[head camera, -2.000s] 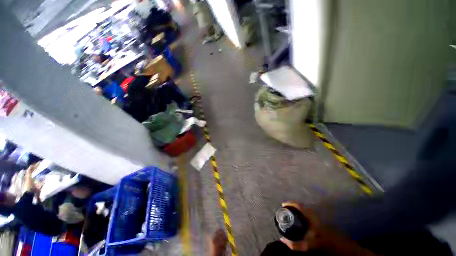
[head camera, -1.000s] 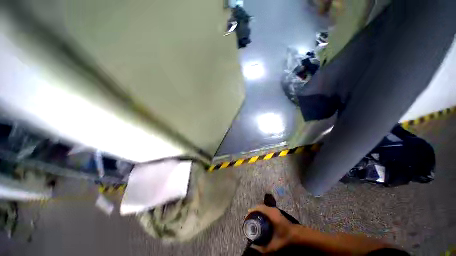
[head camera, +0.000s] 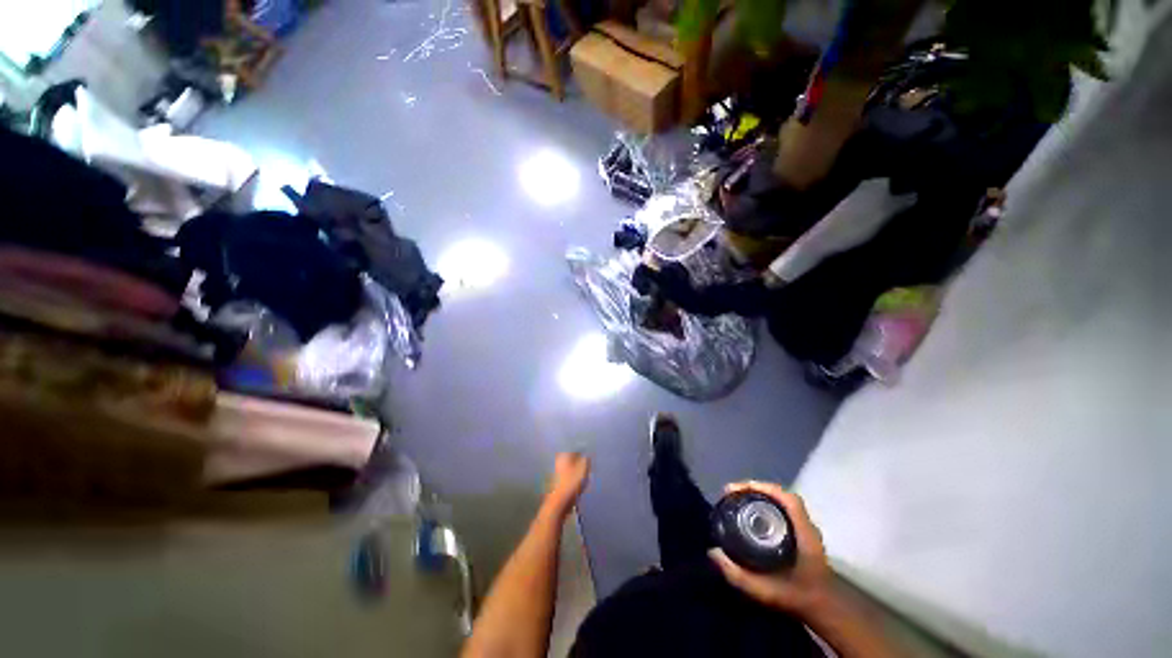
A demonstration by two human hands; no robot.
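Note:
My right hand (head camera: pixel 803 559) is at the lower right, its fingers wrapped around a dark bottle (head camera: pixel 756 530). The bottle's round end, with a pale ringed centre, faces the camera. My left hand (head camera: pixel 568 473) is at the lower middle, small and curled, beside the top of a pale panel edge. Whether its fingers hold anything cannot be made out.
A crumpled clear plastic bag (head camera: pixel 694 347) lies on the grey floor ahead. Dark fabric (head camera: pixel 289 270) and clear plastic are heaped at left. A carton (head camera: pixel 626 75) stands at the back. Dark items (head camera: pixel 861 283) are piled along the white wall (head camera: pixel 1003 424) at right.
The view has turned from the taped aisle into a grey-floored storage spot. The bottle remains in my right hand. My left hand and forearm now show, unlike one second ago.

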